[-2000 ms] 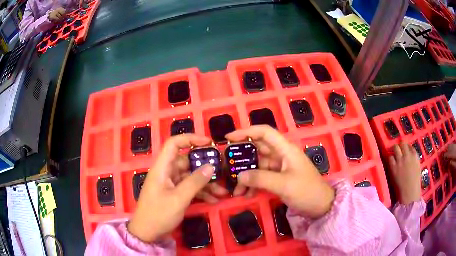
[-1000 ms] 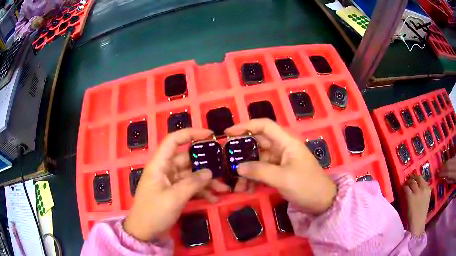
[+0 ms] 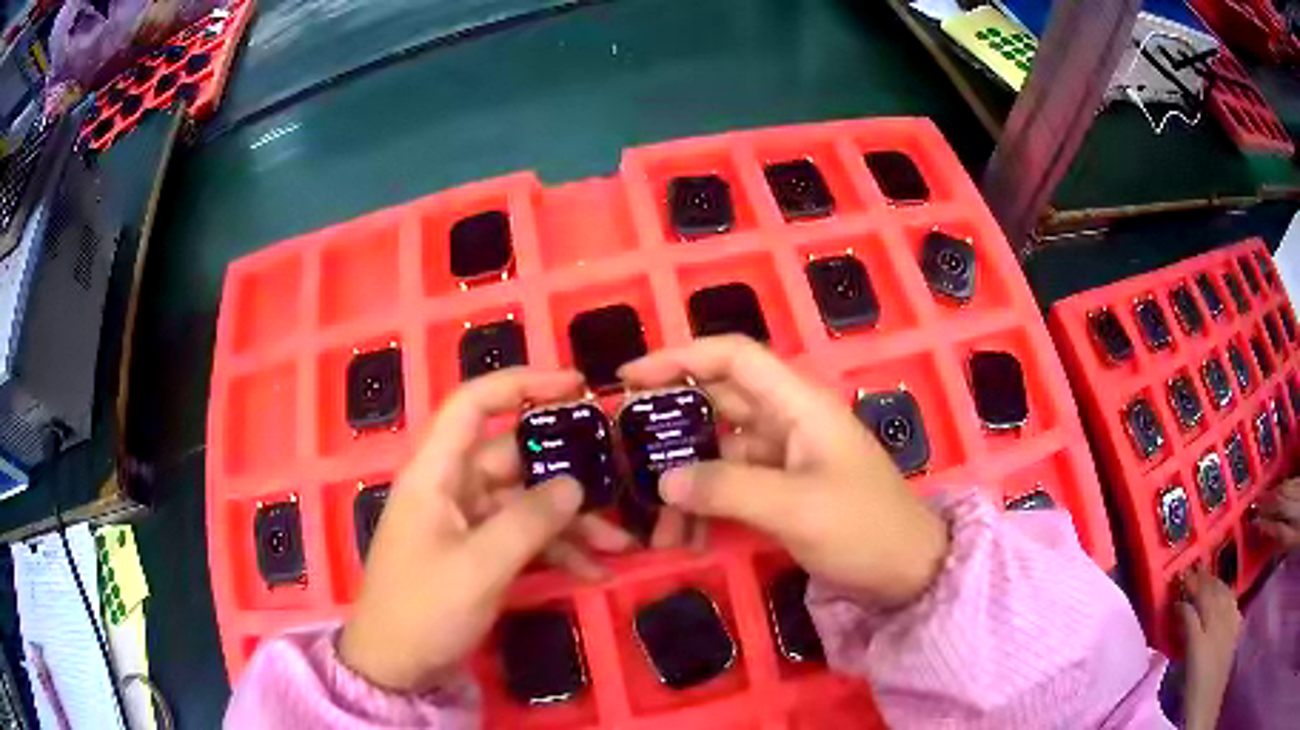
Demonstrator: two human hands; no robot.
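My left hand (image 3: pixel 449 521) holds a strapless smartwatch (image 3: pixel 565 445) with its lit screen up, thumb on the screen's lower part. My right hand (image 3: pixel 798 478) holds a second smartwatch (image 3: pixel 667 432) beside it, its screen showing lines of small text, thumb on the lower edge. Both are held over the red-orange tray (image 3: pixel 414 204). Several watches lie in its pockets, some sensor side up, such as one watch back (image 3: pixel 375 388), others with dark screens up, such as one (image 3: pixel 607 344). Some pockets at the upper left are empty. My hands hide the middle pockets.
A neighbour's tray (image 3: pixel 1069 335) with watches stands at right, a person's hands (image 3: pixel 1212 613) at its lower end. A metal post (image 3: pixel 1062 114) rises behind. At left are a grey metal box (image 3: pixel 71 300), paper sheets (image 3: pixel 60 613) and a yellow sticker sheet (image 3: pixel 123 578).
The right watch's screen has changed from an icon list to lines of text. The left watch's screen went from an icon grid to a list. The neighbour's hands have moved lower on their tray.
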